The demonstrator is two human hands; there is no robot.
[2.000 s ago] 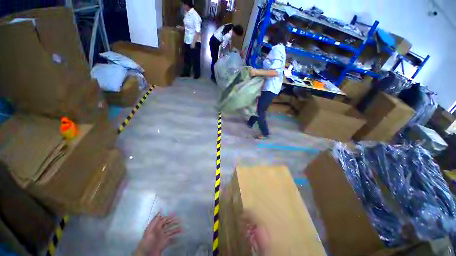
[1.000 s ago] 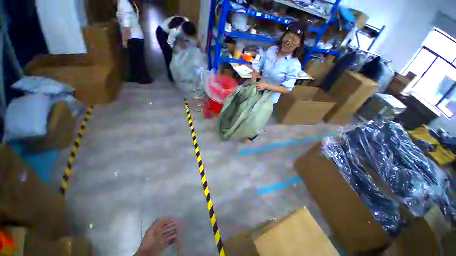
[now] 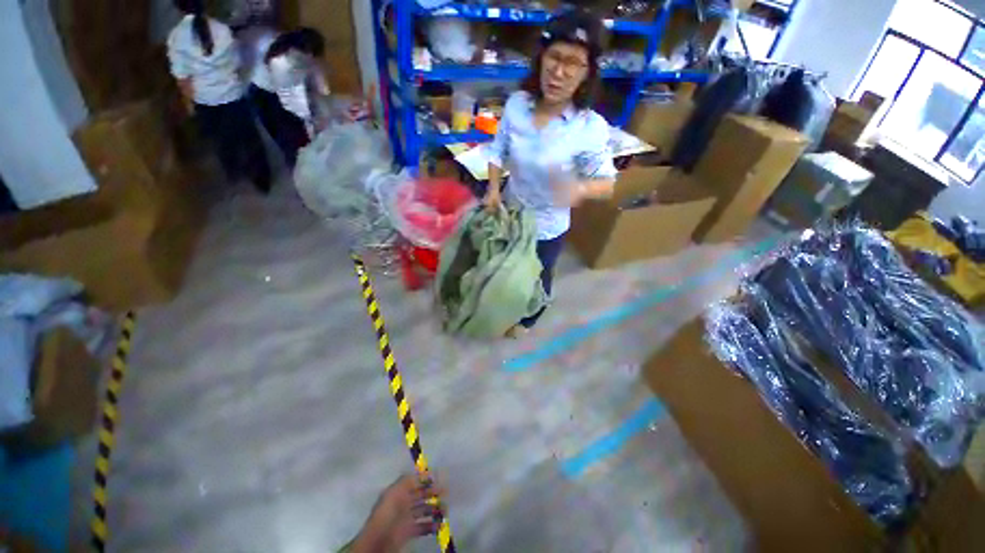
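Observation:
My left hand [image 3: 402, 516] is at the bottom edge, left of centre, over the floor and beside the yellow-black tape [image 3: 391, 378]. It is slightly blurred, holds nothing, and its fingers are slightly apart. My right hand is out of the picture. Nearest on the right stands a large brown carton [image 3: 718, 443], with dark polybagged garments [image 3: 821, 362] in shiny clear plastic heaped on it. My left hand does not touch them.
A person [image 3: 556, 151] stands ahead holding a green sack [image 3: 491, 275]. A red bin with a plastic bag [image 3: 430, 211] stands beside them. Two more people are at the back left. Cartons [image 3: 648, 221] stand by the blue shelving; pale parcels [image 3: 32, 335] lie far left.
The view has turned right and moved forward. My right hand and the pale brown carton by it have left the picture. The person with the green sack now faces me, one hand off it.

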